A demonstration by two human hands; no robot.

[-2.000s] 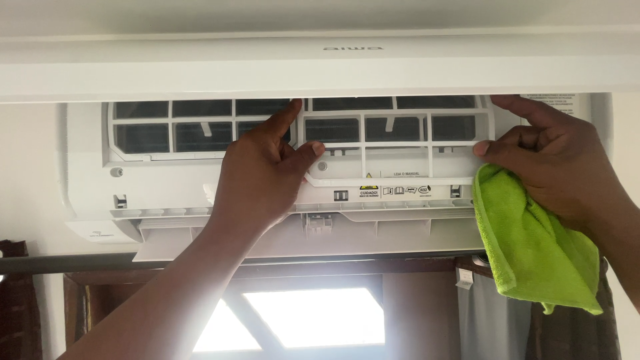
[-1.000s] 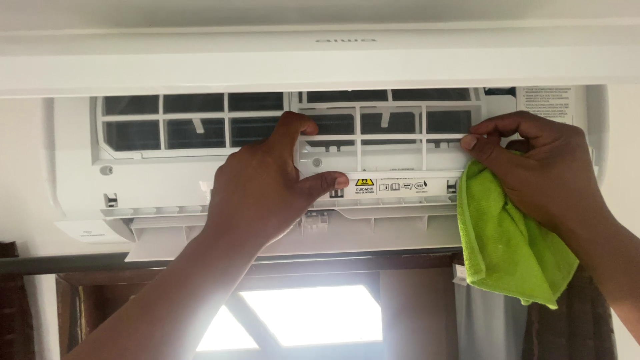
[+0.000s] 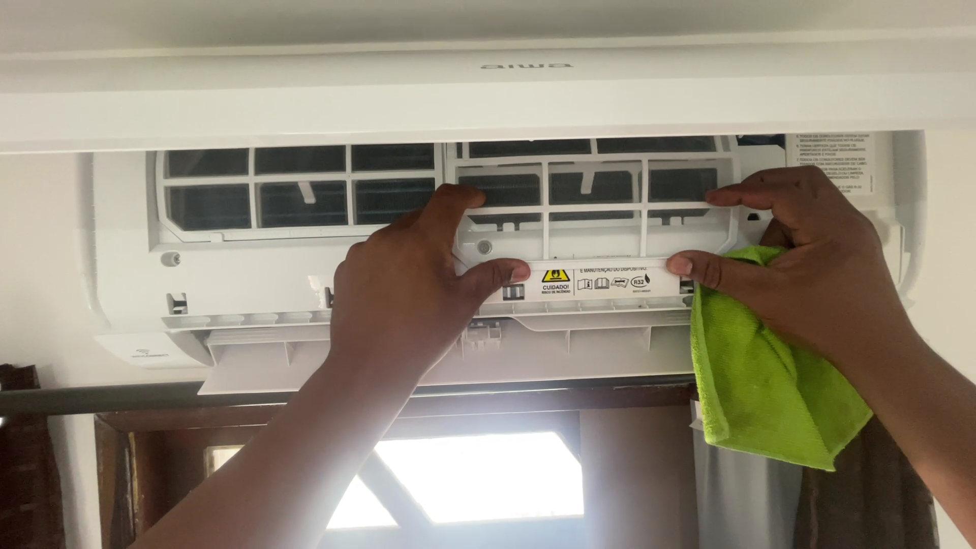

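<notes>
My left hand (image 3: 415, 282) grips the lower left edge of a white-framed mesh air filter (image 3: 595, 207), its thumb at the bottom rail. At the filter's right side is my right hand (image 3: 808, 263), thumb on the bottom rail and index finger on the side edge. A green microfiber cloth (image 3: 770, 374) hangs from my right hand. The filter's lower part overlaps the body of a white Aiwa split air conditioner (image 3: 244, 271), in front of its warning label. A second filter (image 3: 255, 187) sits in the unit's left half.
The raised front panel (image 3: 366, 99) spans the top of the view. Below the filters, the air flap (image 3: 259, 370) juts out above a dark curtain rod (image 3: 69, 400). Behind the rod are a bright window (image 3: 488, 473) and its brown wooden frame (image 3: 122, 457). Dark curtains hang at both sides.
The filter has moved up from where it was two seconds ago, then slightly down, is not plain; my right hand has plainly lowered its grip slightly along the filter's right edge.
</notes>
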